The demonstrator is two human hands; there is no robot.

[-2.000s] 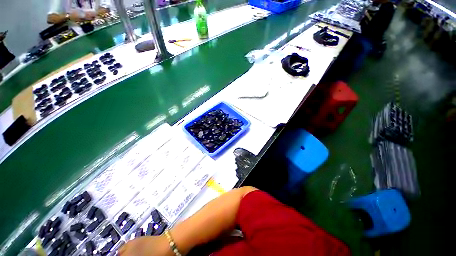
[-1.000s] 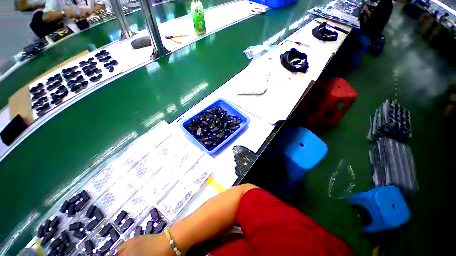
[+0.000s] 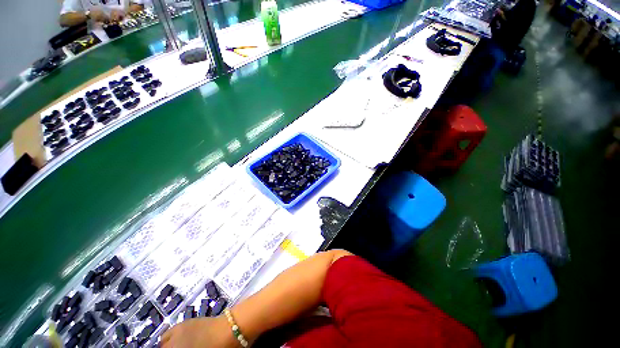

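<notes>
My right hand [image 3: 197,332] is at the bottom edge, with a beaded bracelet on the wrist and a red sleeve behind it. Its fingers are cut off by the edge, so I cannot tell what they hold. My left hand is not in view. A clear blister tray [image 3: 204,217] lies beyond the hand. Groups of assembled black units [image 3: 103,273] sit in its left cells, close to my right hand. The other cells show small pale marks. A blue plastic bin [image 3: 328,177] heaped with black housings [image 3: 289,171] stands right of the tray.
A black crumpled item [image 3: 332,217] lies at the bench edge, near yellow tape [image 3: 294,249]. The green conveyor belt [image 3: 170,149] runs beyond the tray. Black coils [image 3: 402,81] lie farther along the bench. Blue [image 3: 415,207] and red [image 3: 457,139] stools stand at right. A person's hands show across the belt.
The view has shifted slightly. My right hand stays in nearly the same place. The person across the belt has moved a little. The tray and bin look unchanged.
</notes>
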